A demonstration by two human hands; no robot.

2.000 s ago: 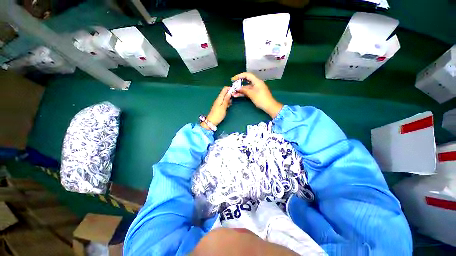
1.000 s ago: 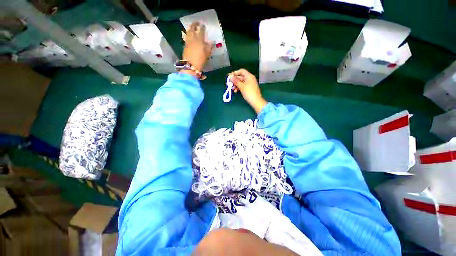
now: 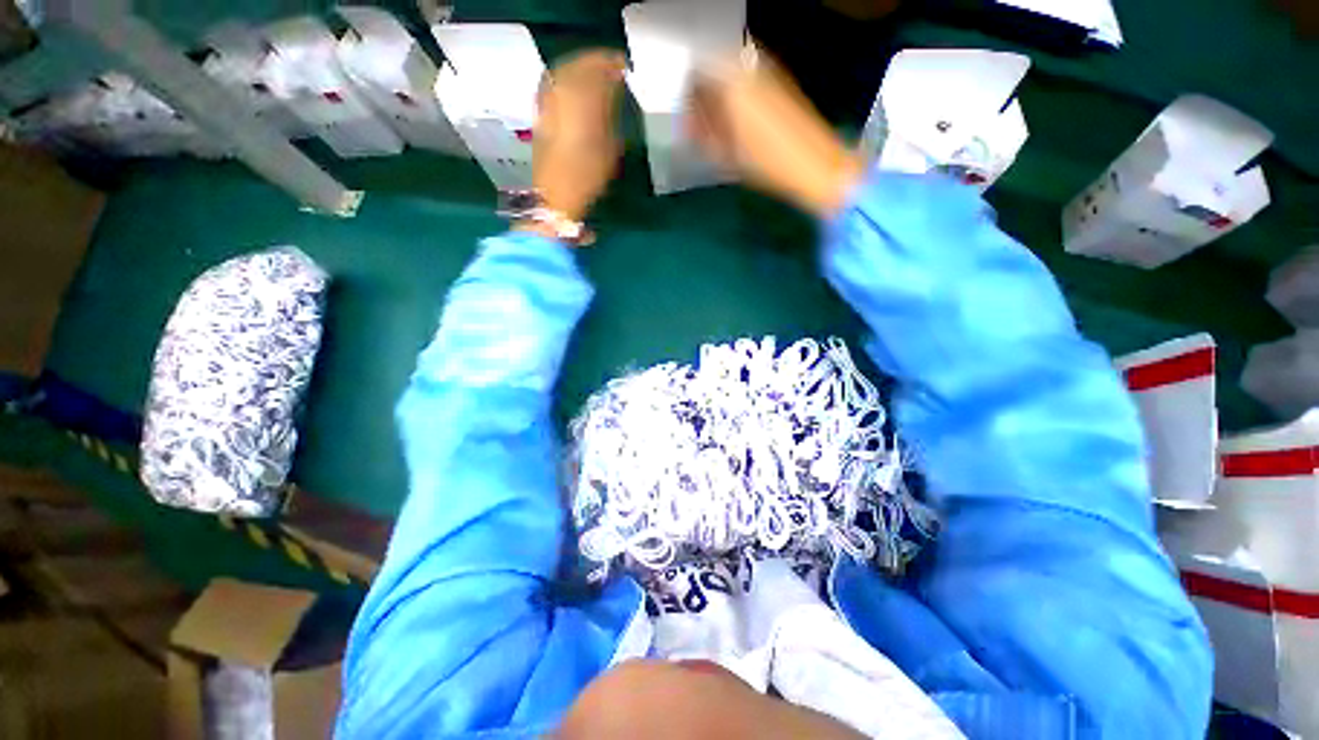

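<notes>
An open white retail box (image 3: 673, 140) stands at the far side between my hands. My right hand (image 3: 752, 123) is blurred and lies over this box's front and upper right. Its fingers are too blurred to show if they hold anything. My left hand (image 3: 579, 130) is raised just left of the box, over the right edge of a neighbouring retail box (image 3: 492, 99). Its fingertips are blurred. A heap of coiled white cables (image 3: 738, 455) lies in front of my body.
More white retail boxes stand in a row to the left (image 3: 311, 87) and right (image 3: 1157, 188). A full bag of cables (image 3: 235, 383) lies at left. A grey metal bar (image 3: 217, 113) crosses the upper left. Red-striped cartons (image 3: 1273, 499) are at right, an open brown carton (image 3: 246, 622) lower left.
My right hand, which held a cable loop over the belt, has moved up to the retail box. My left hand has come off the neighbouring box's opening. The near boxes have shifted in view.
</notes>
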